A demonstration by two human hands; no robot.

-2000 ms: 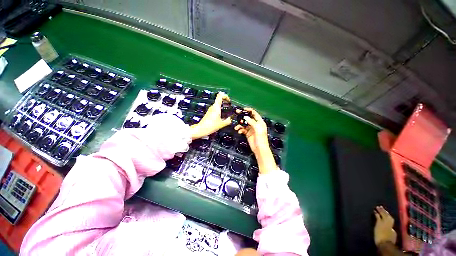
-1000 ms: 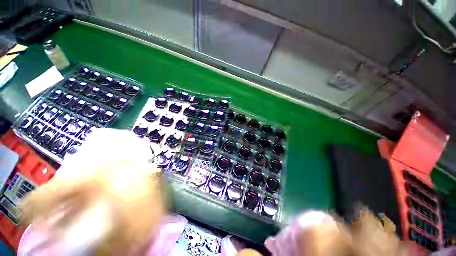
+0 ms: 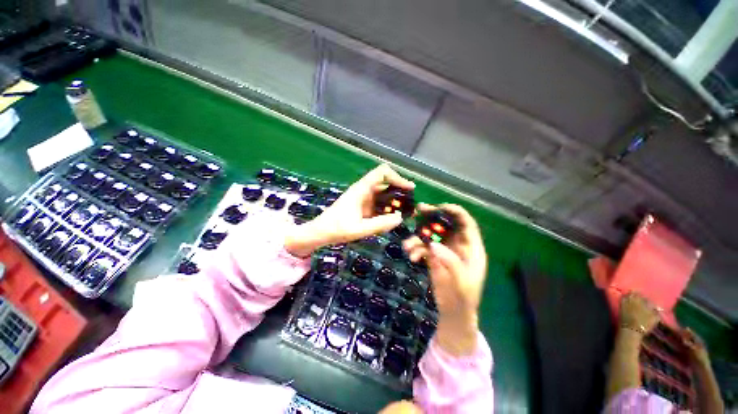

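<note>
My left hand (image 3: 356, 212) holds a round black unit (image 3: 394, 201) with small orange marks or lights on its face. My right hand (image 3: 455, 257) holds another round black unit (image 3: 437, 228) with red and green marks or lights. Both units are raised side by side above a clear blister tray (image 3: 349, 352) filled with round black units. My hands and sleeves hide part of this tray and of the tray area to its left, where white paper (image 3: 212, 217) shows under some units.
Another filled blister tray (image 3: 97, 289) lies at left, near a white slip (image 3: 61, 147) and small bottle (image 3: 84, 105). A calculator (image 3: 13, 331) and red-orange bin (image 3: 48, 323) are far left. At right are a black pad (image 3: 562, 340), a red-orange case (image 3: 654, 263) and another person's hands.
My hands have come back up from the blurred, low, spread positions of one second ago, each now with a unit. The other person's hands have moved to the red-orange case.
</note>
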